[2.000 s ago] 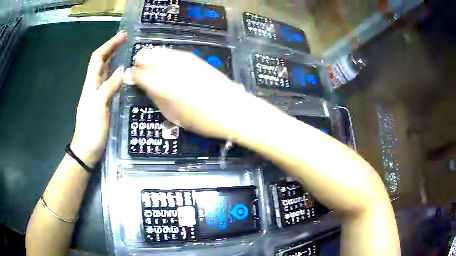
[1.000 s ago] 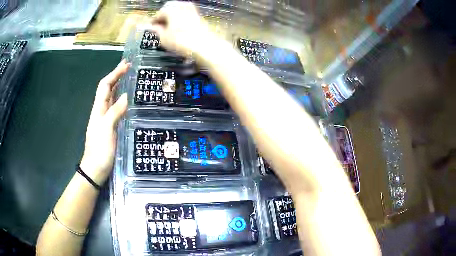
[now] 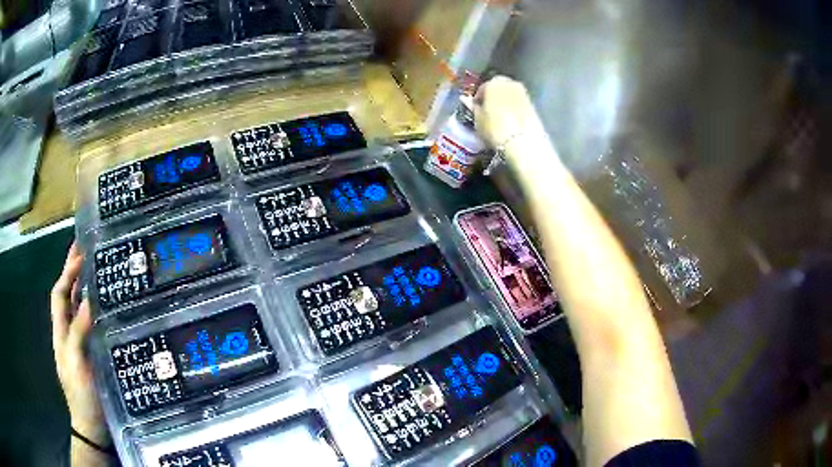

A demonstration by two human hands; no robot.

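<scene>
A clear blister tray (image 3: 278,290) lies in front of me with black keypad phones (image 3: 193,358) in two columns of pockets, their screens showing blue print. My left hand (image 3: 75,342) is at the tray's left edge, its fingers partly hidden by the tray. My right hand (image 3: 504,108) is beyond the tray's far right corner, at the top of a white bottle (image 3: 455,150) with a red-blue label. The hand is small and blurred, so I cannot tell whether it grips the bottle or holds a cloth.
A smartphone (image 3: 511,264) with a pinkish picture lies right of the tray. Stacked trays (image 3: 219,77) stand on brown cardboard (image 3: 392,102) at the far side. Clear crumpled plastic (image 3: 670,260) is at the right.
My right hand has moved from over the phones to the bottle at the far right. The view has shifted, showing both columns and the stacked trays. My left hand stays at the tray's left edge.
</scene>
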